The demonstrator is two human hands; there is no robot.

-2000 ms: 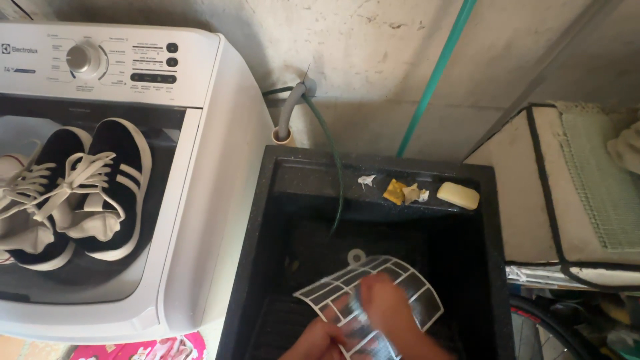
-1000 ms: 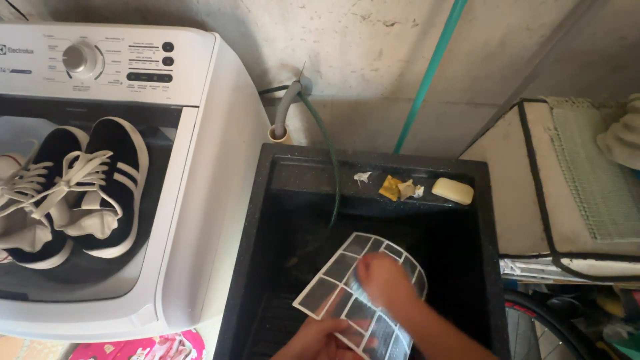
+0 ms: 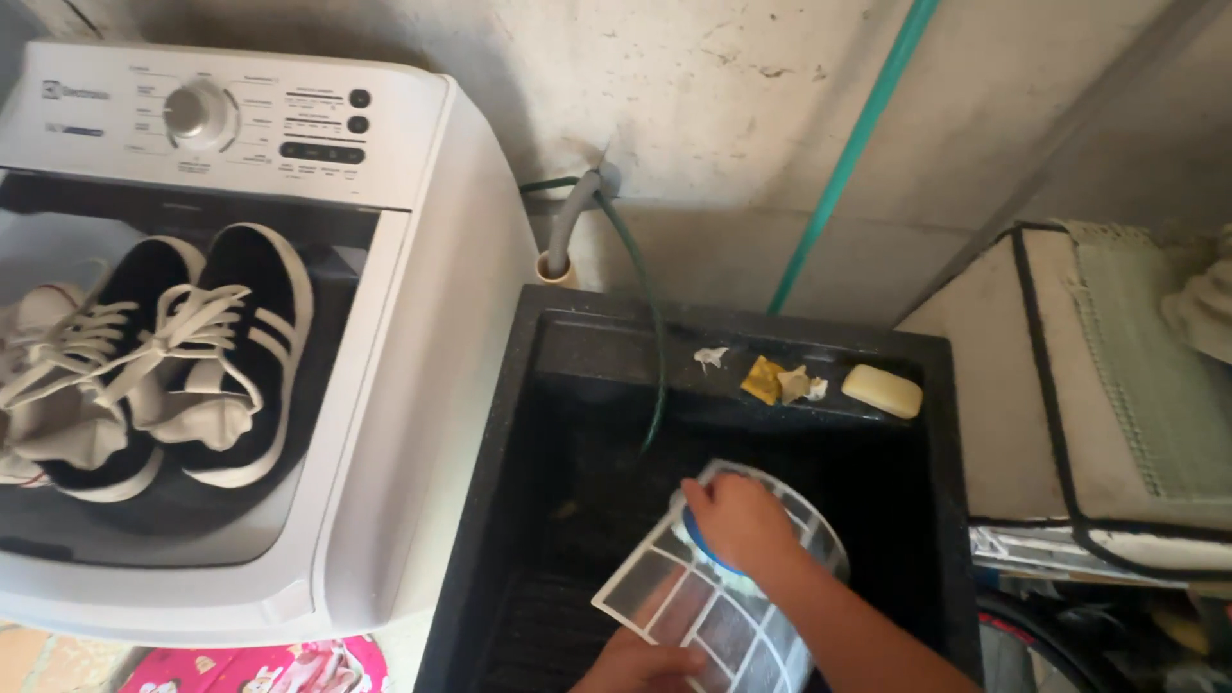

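Note:
A white-framed mesh filter panel (image 3: 674, 587), slightly curved, is held over the black laundry sink (image 3: 491, 433). My left hand (image 3: 645, 664) grips its lower edge, thumb on top, at the bottom of the view. My right hand (image 3: 741, 525) is closed on a blue-backed brush (image 3: 707, 544), whose pale bristles rest on the mesh near the panel's upper end. Most of the brush is hidden under my fingers. On the sink's back ledge lie a pale bar of soap (image 3: 882, 391), a yellow and beige crumpled scrap (image 3: 780, 381) and a small white scrap (image 3: 711, 357).
Left of the sink stands a white washing machine (image 3: 385, 385) with black sneakers (image 3: 250, 356) on its lid. A thin green hose (image 3: 640, 260) hangs into the sink beside a grey drain hose (image 3: 570, 221). At right is a cloth-covered box (image 3: 1001, 385); a pink cloth (image 3: 260, 666) lies below.
My right hand with the brush has moved over the panel to its upper part. The panel has turned and tilted in my left hand since two seconds ago.

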